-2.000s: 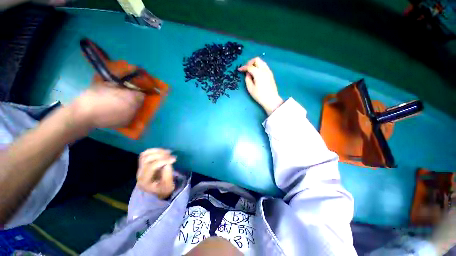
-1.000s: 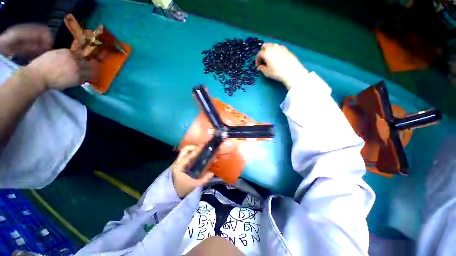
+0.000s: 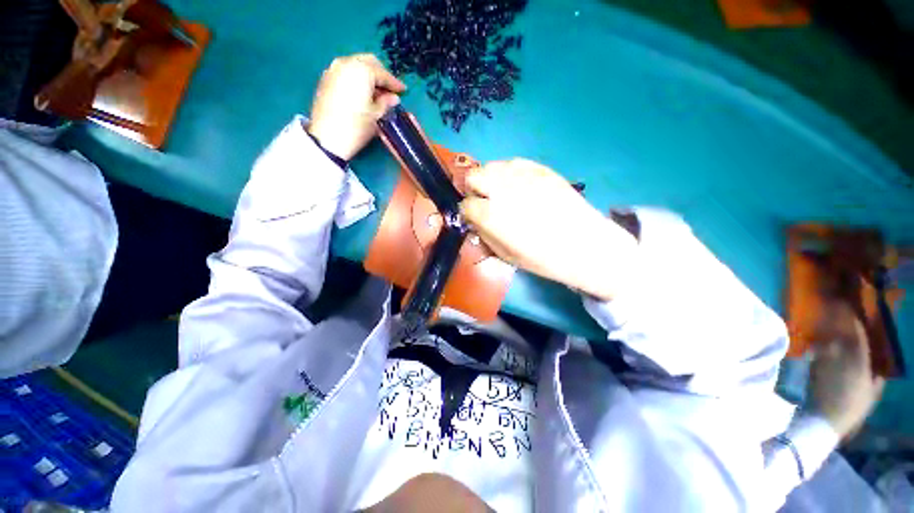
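Observation:
A three-armed black unit (image 3: pixel 433 180) sits on an orange-brown fixture (image 3: pixel 401 235) in front of me. My left hand (image 3: pixel 351 105) has its fingertips at the upper end of the upper-left black arm. My right hand (image 3: pixel 531 215) is over the hub with its fingertips pressed close beside it, covering most of the right arm. Whether a small part is between my right fingertips cannot be seen. The heap of tiny black parts (image 3: pixel 456 50) lies on the teal surface beyond the fixture.
A fixture with bare brown arms (image 3: pixel 170 75) stands at the upper left. Another fixture (image 3: pixel 817 281) at the right has a person's blurred hand (image 3: pixel 842 371) over it. An orange plate (image 3: pixel 767 10) shows at the top right. Blue patterned items (image 3: pixel 50 451) lie low at left.
My left hand has moved from the lower arm of the unit up to the tip of the upper-left arm. My right hand has moved from the heap to the hub.

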